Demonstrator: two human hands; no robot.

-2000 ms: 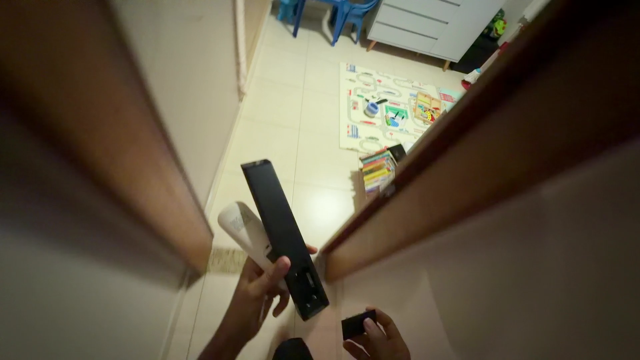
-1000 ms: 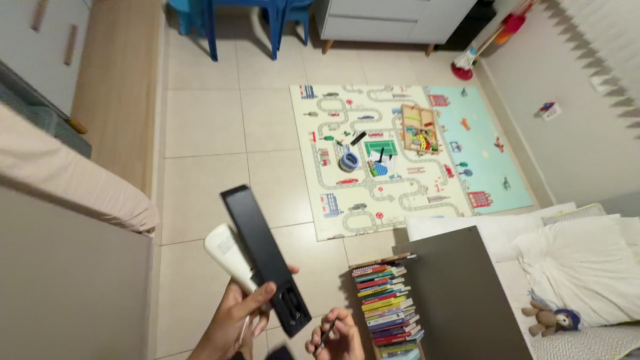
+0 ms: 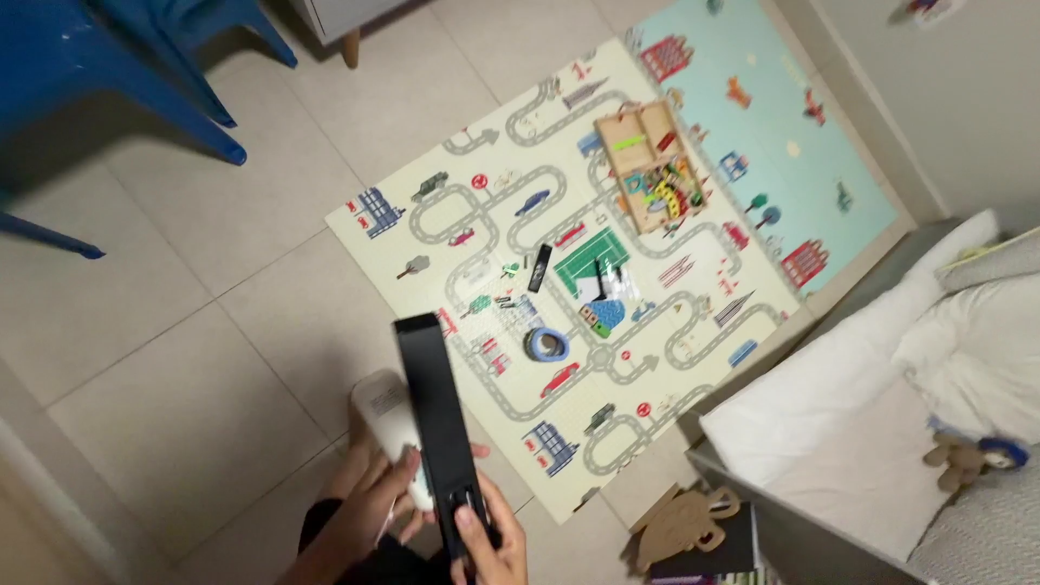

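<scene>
A long black rectangular case (image 3: 439, 406) slants up between my hands. My right hand (image 3: 491, 536) grips its lower end, with the thumb at a recess there. My left hand (image 3: 382, 496) holds a white handheld device (image 3: 394, 426), like a remote control, against the case's left side. Whether the left fingers also bear on the case is partly hidden. Beyond, on the printed play mat (image 3: 520, 390), lie a blue-rimmed roll (image 3: 546, 344), a small black piece (image 3: 539, 268) and a wooden box (image 3: 638, 146) of toys.
Blue plastic chairs (image 3: 89, 73) stand at the upper left, beside a cabinet leg (image 3: 350, 49). At the right is a bed with white bedding (image 3: 821, 414) and a plush toy (image 3: 959, 461). A brown bear-shaped board (image 3: 686, 528) lies at the lower right on the bookshelf.
My right hand has come from beside the case onto its lower end. The small dark thing at the right fingers earlier no longer shows. The view has moved out of the doorway, nearer the mat.
</scene>
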